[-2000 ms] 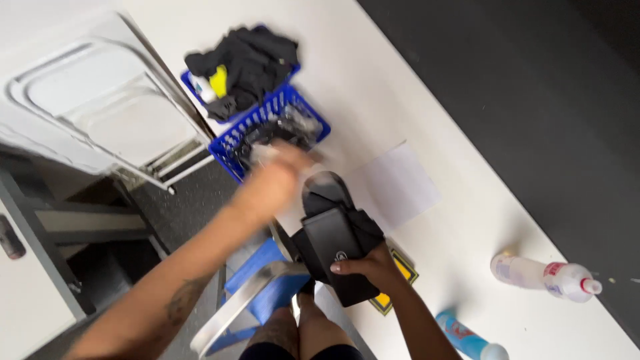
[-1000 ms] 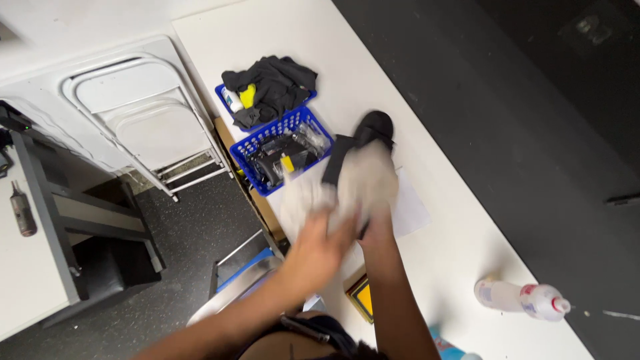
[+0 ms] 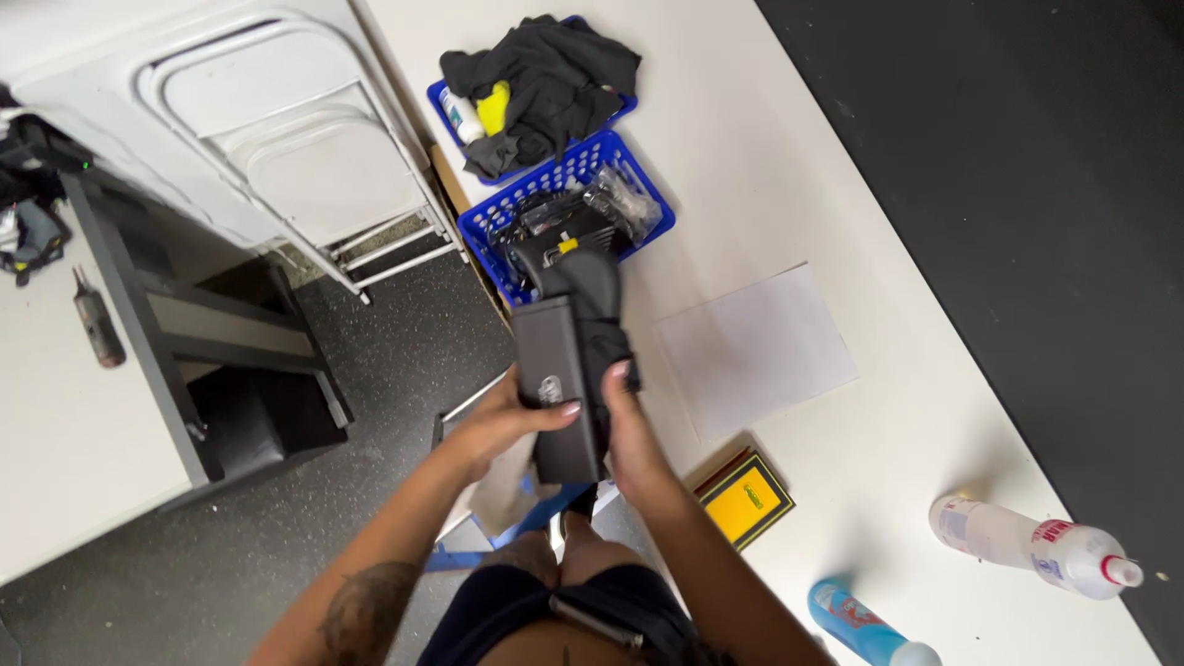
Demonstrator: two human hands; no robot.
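My left hand [image 3: 490, 425] grips a flat black case [image 3: 555, 388] that bears a pale logo, its thumb across the front. A light grey cloth [image 3: 504, 490] hangs under this hand. My right hand [image 3: 634, 435] holds a black padded item with bunched fabric [image 3: 597, 305] against the case's right side. What exactly this item is I cannot tell. Its rounded end overlaps the near side of a blue plastic basket [image 3: 661, 199], which holds a dark box and clear plastic wrapping [image 3: 624, 199].
Behind stands another blue basket [image 3: 435, 92] with black cloth [image 3: 555, 74] and a white bottle [image 3: 462, 116]. On the white table lie a paper sheet [image 3: 758, 351], a yellow-and-black box [image 3: 749, 499], a clear spray-type bottle [image 3: 1027, 546] and a blue bottle [image 3: 860, 624]. Folding chairs [image 3: 305, 166] lean at left.
The grey cloth, a blur over the black items one second ago, now hangs beneath my left hand. My hands hold the case and padded item farther left, beside the basket.
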